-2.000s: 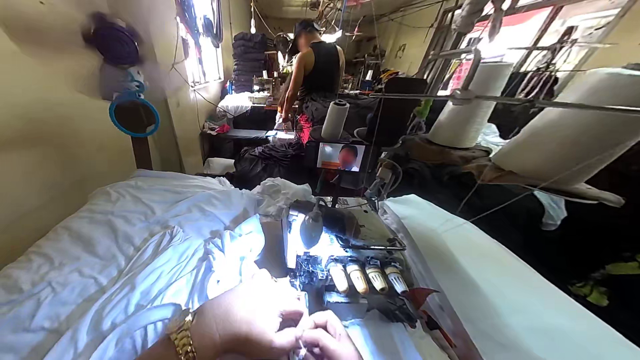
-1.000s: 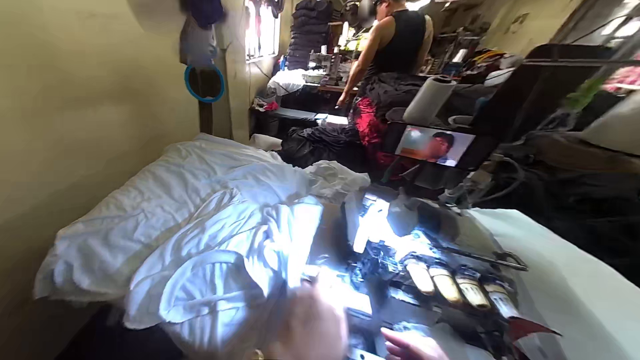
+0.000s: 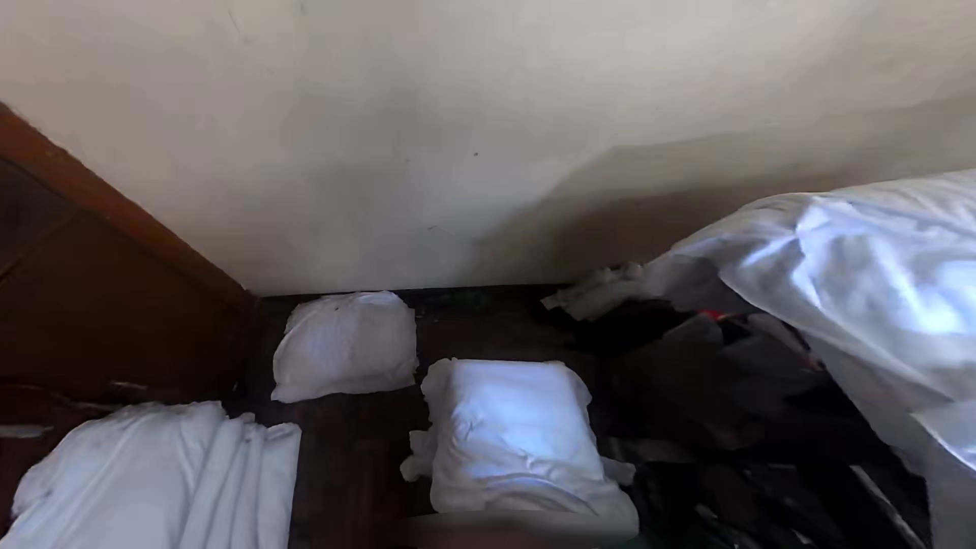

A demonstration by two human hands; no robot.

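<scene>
Neither of my hands shows in the head view, so what they hold or touch is hidden. White fabric (image 3: pixel 900 282) hangs over the edge of a raised surface at the right. Low down in the centre sits a white cloth-covered block-like thing (image 3: pixel 518 427) with frilled edges. Behind it and to the left, a smaller white cloth bundle (image 3: pixel 347 347) lies on the dark floor by the wall. A pile of folded white fabric (image 3: pixel 168 480) fills the lower left corner. A blurred brownish shape crosses the bottom edge; I cannot tell what it is.
A plain pale wall (image 3: pixel 381 152) rises behind the floor. Brown wooden panelling (image 3: pixel 114 305) with a reddish-brown edge stands at the left. Under the hanging fabric at the right are dark, jumbled things, too dim to name.
The view has swung far left and down, away from the sewing machine, the phone screen and the other person. My hands, at the machine in the earlier frames, are out of view.
</scene>
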